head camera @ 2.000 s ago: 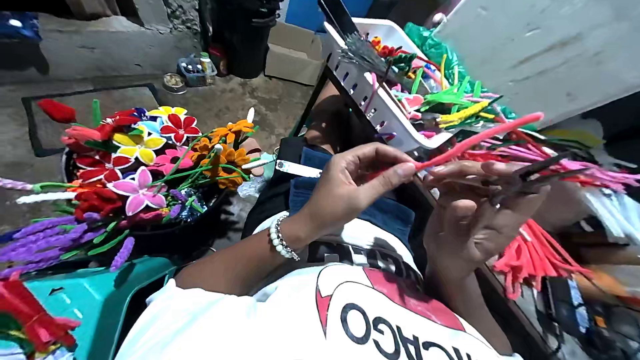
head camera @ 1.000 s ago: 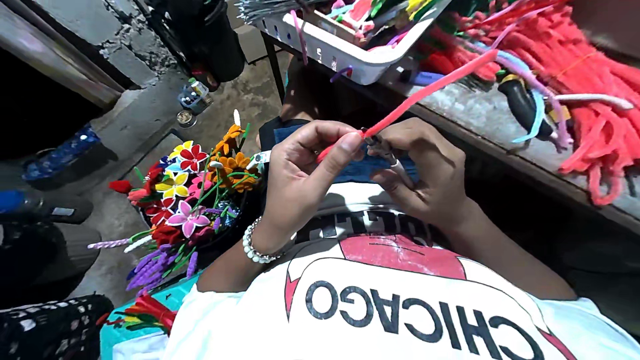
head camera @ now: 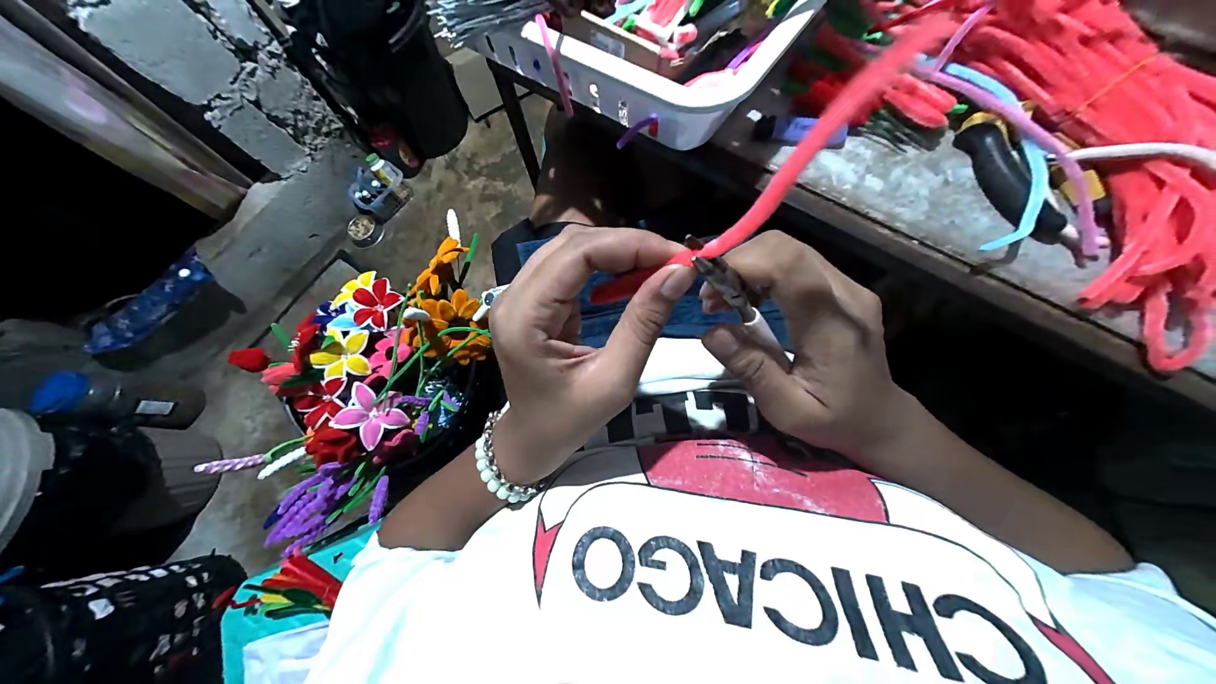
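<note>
My left hand [head camera: 589, 332], with a beaded bracelet at its wrist, pinches a red pipe cleaner [head camera: 788, 176] between thumb and index finger. One short end shows under the fingers; the long part rises to the upper right. Small pliers [head camera: 727, 280] with metal jaws and a light handle are in my right hand [head camera: 807, 332]. Their jaws touch the pipe cleaner beside my left fingertips; whether they grip it cannot be told. At the left stands a dark container of pipe-cleaner flowers [head camera: 370, 413], among them yellow, red, pink, orange and purple ones.
A white plastic basket [head camera: 655, 104] of craft pieces sits on the workbench [head camera: 883, 185]. Right of it lie many red pipe cleaners [head camera: 1073, 76] and black-handled pliers [head camera: 1007, 171]. A teal surface [head camera: 237, 627] holds more pipe-cleaner pieces at lower left. Small containers [head camera: 380, 190] stand on the floor.
The view has swung strongly to the right since two seconds ago. Both hands are now close together, with the pliers at the pipe cleaner; earlier the tool pointed away to the right.
</note>
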